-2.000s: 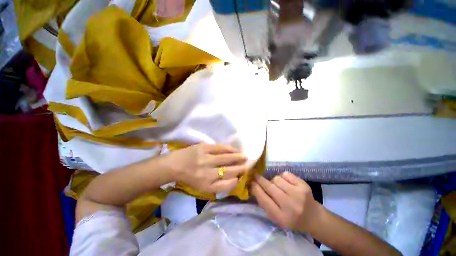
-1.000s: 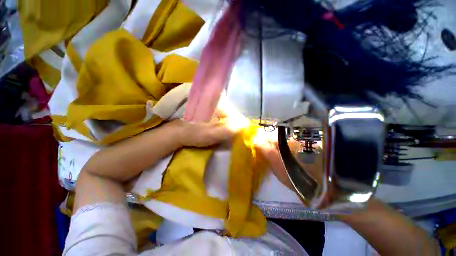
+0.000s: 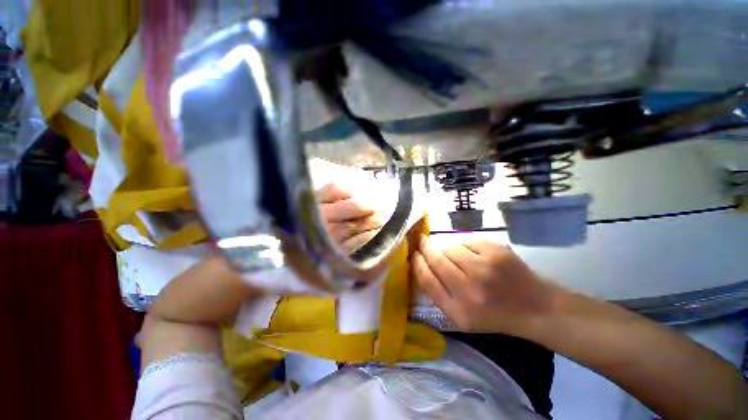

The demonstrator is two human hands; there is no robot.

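Note:
Mustard fabric [image 3: 394, 308] with white fabric [image 3: 358, 310] beside it runs down from the bright needle area over the table's front edge. My left hand [image 3: 348, 220] shows in part through the chrome guard loop [image 3: 238, 156]; its fingers lie flat on the white fabric, left of the mustard strip. My right hand [image 3: 472, 283] has its thumb and fingertips pinched at the right edge of the mustard strip. The needle and presser foot are lost in glare and behind the guard.
The tension assembly with grey knob [image 3: 545, 220] looms at right. A navy thread tuft [image 3: 353, 25] and a pink strip [image 3: 164, 66] hang at the top. Gathered mustard pieces [image 3: 152, 139] lie at left, above dark red cloth [image 3: 61, 320]. The white table [image 3: 640, 254] extends right.
The view has moved closer to the machine head, and the chrome guard now looms at centre left. My right hand has come out from behind the guard and pinches the strip's edge.

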